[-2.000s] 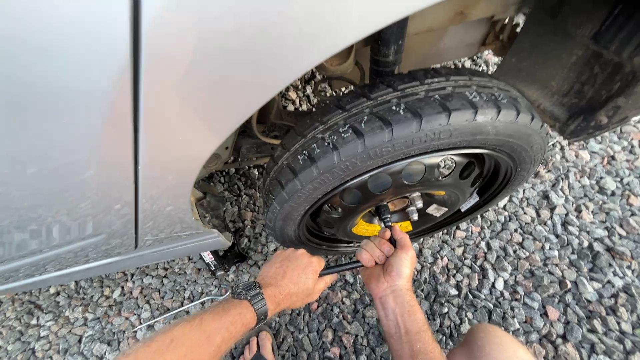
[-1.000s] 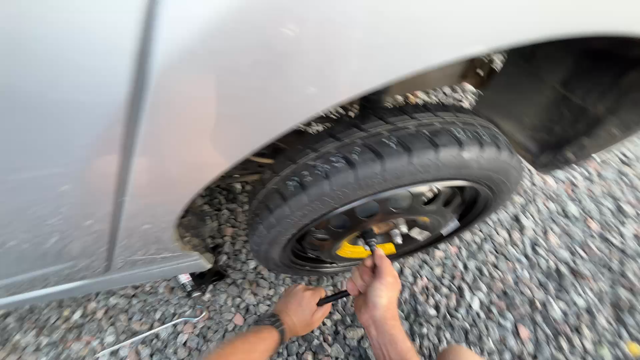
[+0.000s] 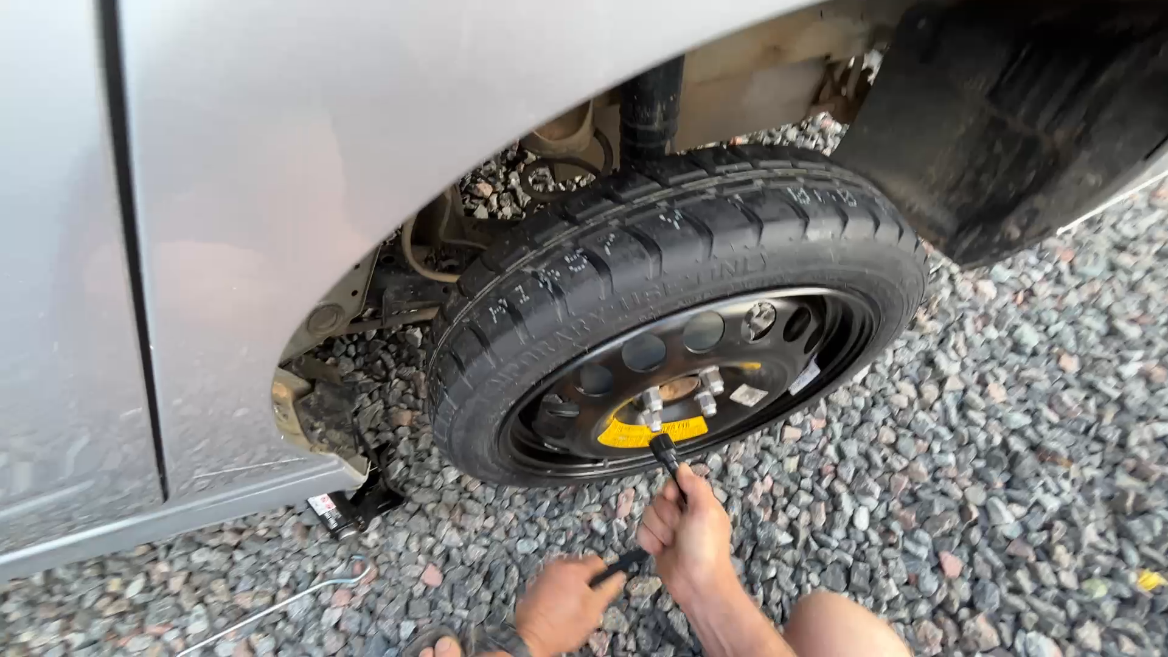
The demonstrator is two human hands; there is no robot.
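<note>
A black lug wrench [image 3: 620, 568] is in both my hands. My right hand [image 3: 689, 529] grips it near the socket end, and my left hand [image 3: 561, 602] is closed on the handle, lower left. The socket [image 3: 663, 445] sits just below a lug nut [image 3: 651, 408]; whether they touch I cannot tell. More lug nuts [image 3: 710, 391] show around the hub of the black steel wheel [image 3: 595, 380]. A yellow label [image 3: 639, 432] lies on the wheel. The temporary spare tire [image 3: 675, 246] is mounted under the silver car's fender [image 3: 301, 119].
A black jack [image 3: 356, 511] stands under the sill at the left. A thin metal hooked rod [image 3: 274, 611] lies on the gravel [image 3: 1022, 438]. A dark wheel-arch liner [image 3: 995, 119] hangs behind the tire. My knee [image 3: 844, 628] is at the bottom edge.
The wrench socket, earlier up at the lug nuts, has come down toward me with my right hand. Both hands still hold the wrench. The view has shifted.
</note>
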